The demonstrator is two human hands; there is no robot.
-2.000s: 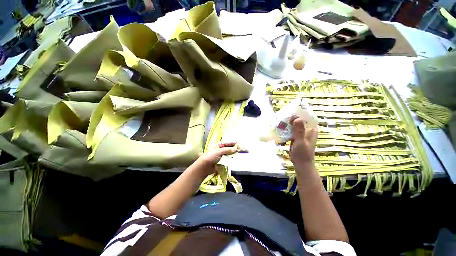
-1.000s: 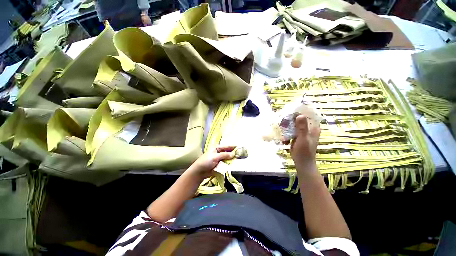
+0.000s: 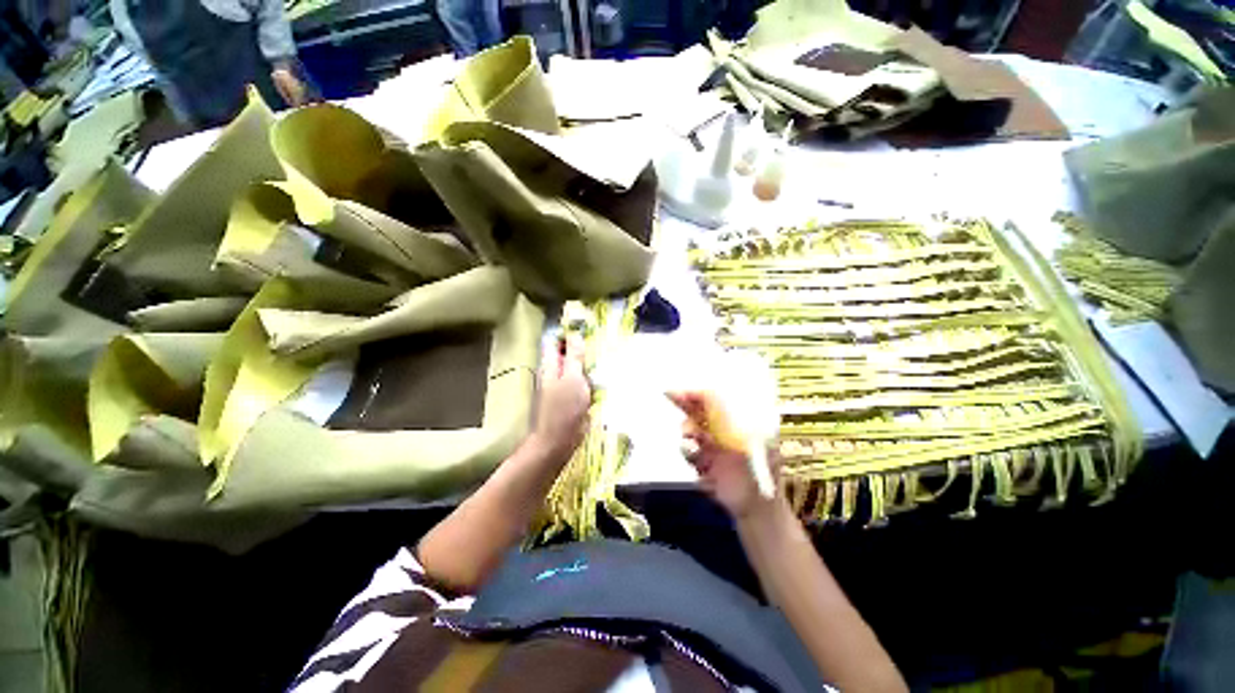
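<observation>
My left hand (image 3: 562, 395) is over the yellow-green strap bundle (image 3: 585, 460) beside the bag bodies. Its fingers point away from me at the bundle's upper part; whether they grip a strap is too blurred to tell. My right hand (image 3: 718, 444) is around the white glue bottle (image 3: 748, 393), which is blurred and washed out by light. The nozzle points down toward me. The bottle is near the left edge of the laid-out straps (image 3: 921, 339), whose ends hang over the table edge.
Khaki bag bodies (image 3: 406, 298) with yellow insides fill the left. A dark small item (image 3: 658, 311) lies by the bundle. Beyond stand a white container (image 3: 711, 190) and an orange-brown small bottle (image 3: 768, 183). Folded bag pieces (image 3: 840, 81) lie at the back. A person (image 3: 217, 61) stands far left.
My left hand has moved up onto the strap bundle from its near side. My right hand has moved left and nearer to me with the bottle, whose nozzle now points down. The view has shifted.
</observation>
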